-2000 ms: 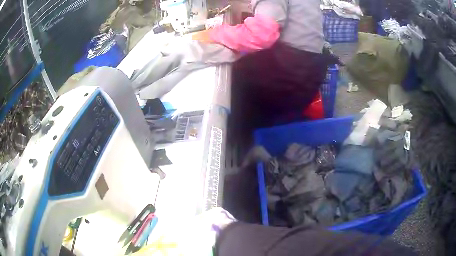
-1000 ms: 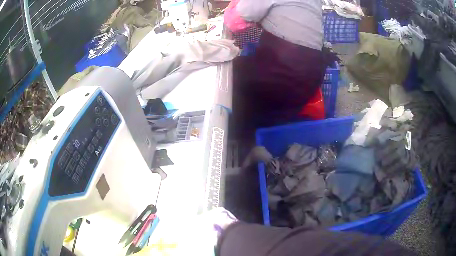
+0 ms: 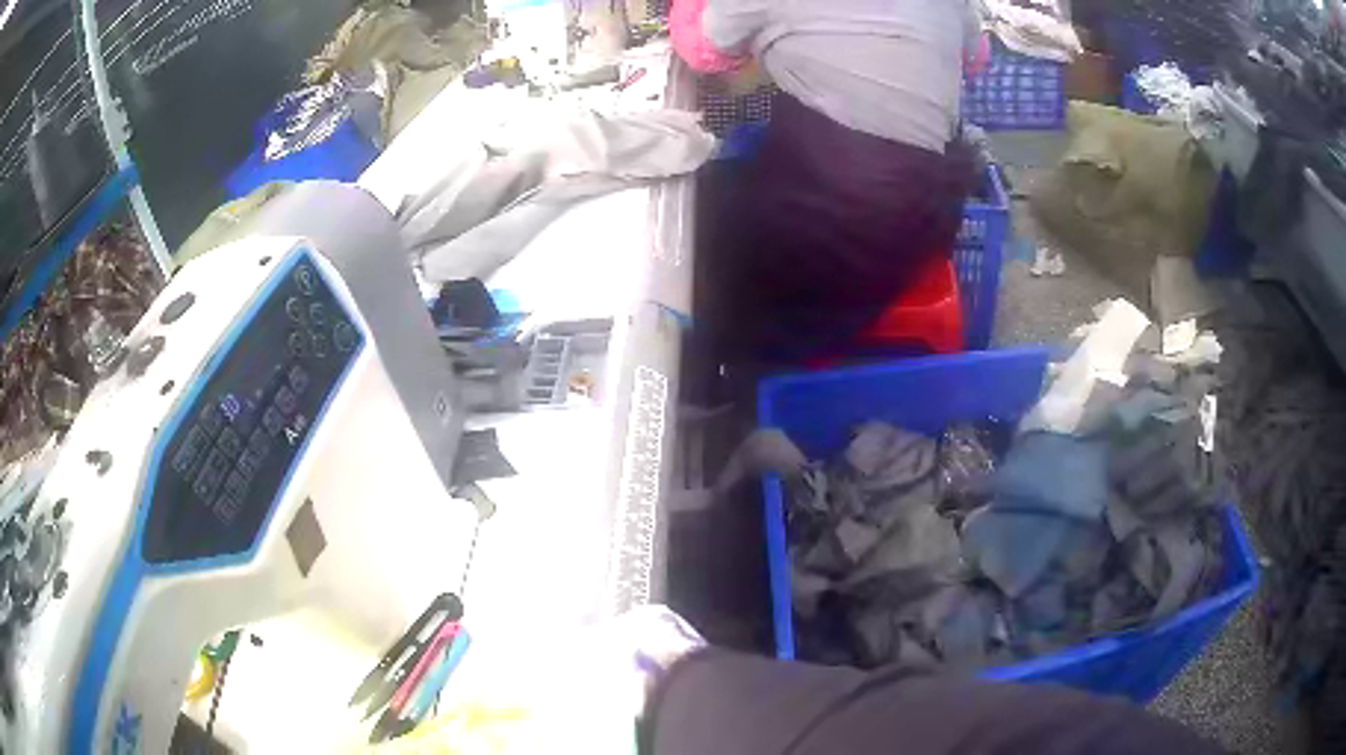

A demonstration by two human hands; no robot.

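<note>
The white sewing machine (image 3: pixel 377 553) with a blue stripe and dark control panel (image 3: pixel 244 413) fills the lower left. Thread snips (image 3: pixel 413 667) with black, pink and blue handles lie together on the white table (image 3: pixel 554 516). A dark sleeve (image 3: pixel 915 715) comes in from the lower right and meets a pale patterned sleeve cover (image 3: pixel 657 645) at the table's front edge. Glare washes out the cover, and yellow patches show at the bottom edge. Neither of my hands can be made out. The needle area is hidden.
A blue crate (image 3: pixel 901 387) of dark pieces stands right of the table. A divided tray (image 3: pixel 561 369) and grey garment pieces (image 3: pixel 509 192) lie farther back on the table. Another person (image 3: pixel 841 162) stands beyond, by a red stool (image 3: pixel 918 307). A sack (image 3: pixel 1129 185) stands at the back right.
The other person first had an arm over the grey garment, then drew it back and shifted right, uncovering more of the red stool. The sleeve at my side has barely moved.
</note>
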